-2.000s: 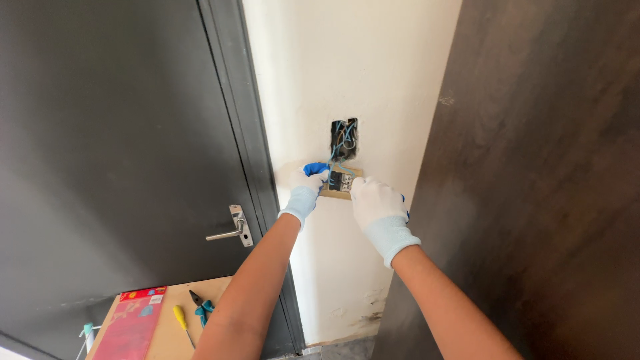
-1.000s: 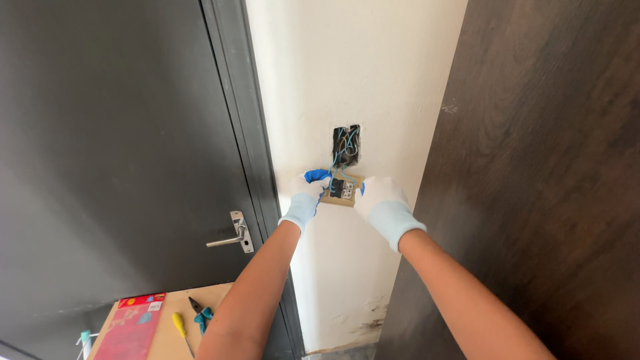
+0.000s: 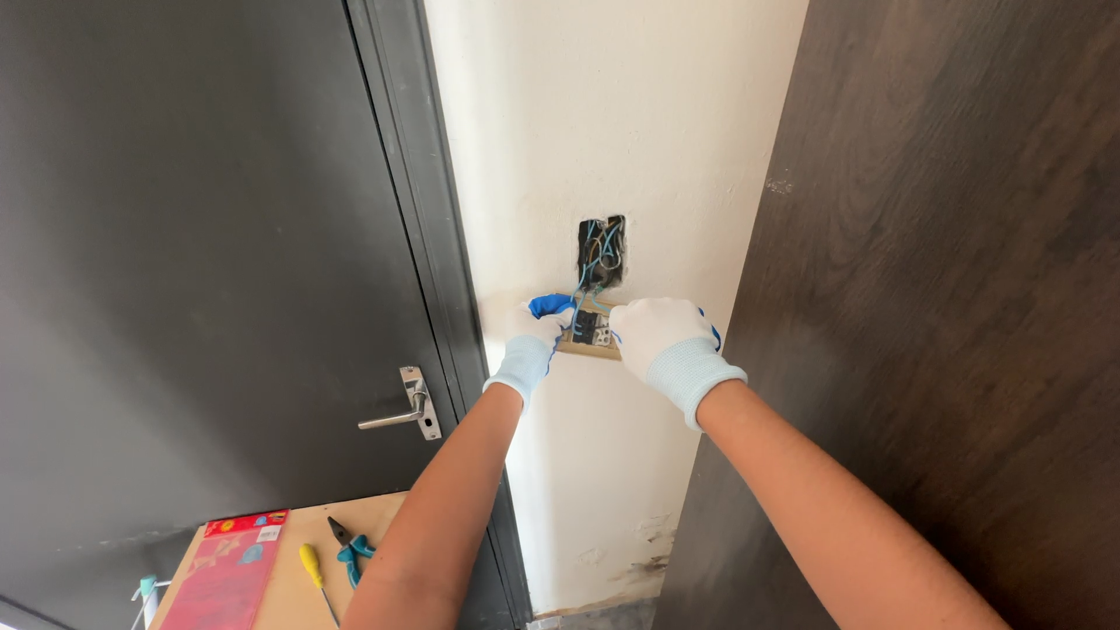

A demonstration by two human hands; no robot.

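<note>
My left hand (image 3: 535,337), in a white glove with blue coating and a pale blue cuff, grips the left side of a beige electrical faceplate (image 3: 588,349). Its back faces me, showing a black and white switch or socket module (image 3: 592,329). My right hand (image 3: 665,337), gloved alike, is at the plate's right side with its fingertips by the module; whether it grips the plate or a wire cannot be told. Blue wires (image 3: 578,302) run from the recessed wall box (image 3: 602,252) just above down to the module. More tangled wires fill the box.
A dark grey door (image 3: 219,262) with a metal lever handle (image 3: 418,408) stands left, a dark wood panel (image 3: 919,306) right. Lower left, a wooden surface (image 3: 297,560) holds a yellow-handled screwdriver (image 3: 311,564), teal-handled pliers (image 3: 353,551) and a pink packet (image 3: 223,573).
My left hand stays at the plate's left side. My right hand remains by its right side, with only small shifts in its pose.
</note>
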